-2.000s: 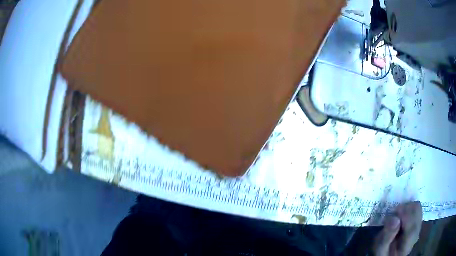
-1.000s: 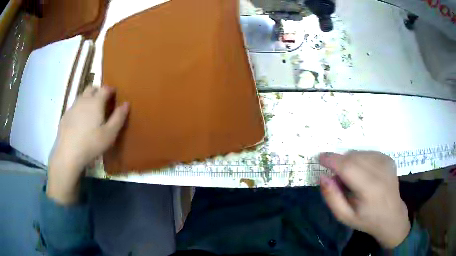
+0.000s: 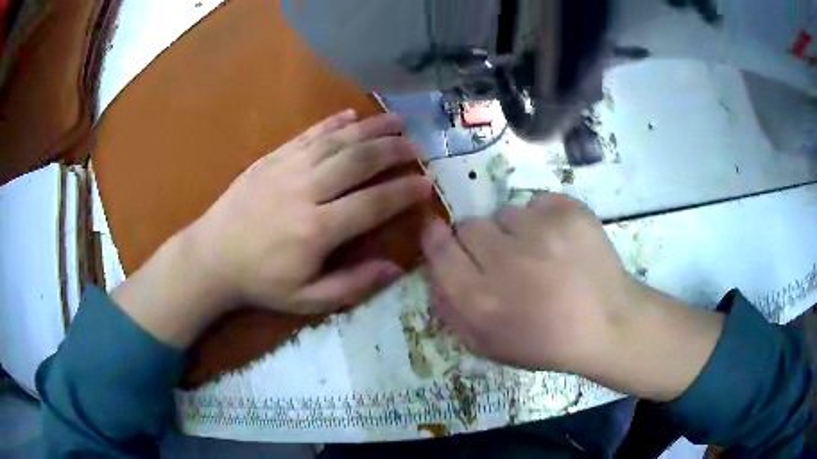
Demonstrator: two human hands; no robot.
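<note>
The tan-brown leather panel (image 3: 224,125) lies flat on the white table, left of the needle area. My left hand (image 3: 296,215) lies on it with fingers spread, pressing it near its right edge. My right hand (image 3: 537,278) has curled fingers at the panel's lower right corner; the fingertips seem to pinch the edge there. The grey sewing machine head (image 3: 376,40) hangs over the top. The presser foot (image 3: 454,112) is small and dark, just right of the panel's edge, above the shiny needle plate (image 3: 417,121).
Stacked white and brown panels (image 3: 31,242) stand at the left edge, with more brown material (image 3: 49,81) at the upper left. A printed ruler (image 3: 313,411) runs along the table's front edge. The pale machine bed (image 3: 681,134) extends right.
My left hand has moved right, onto the panel. My right hand has come up from the table's front to the panel's corner. The panel now lies tilted, with the machine head over its upper part.
</note>
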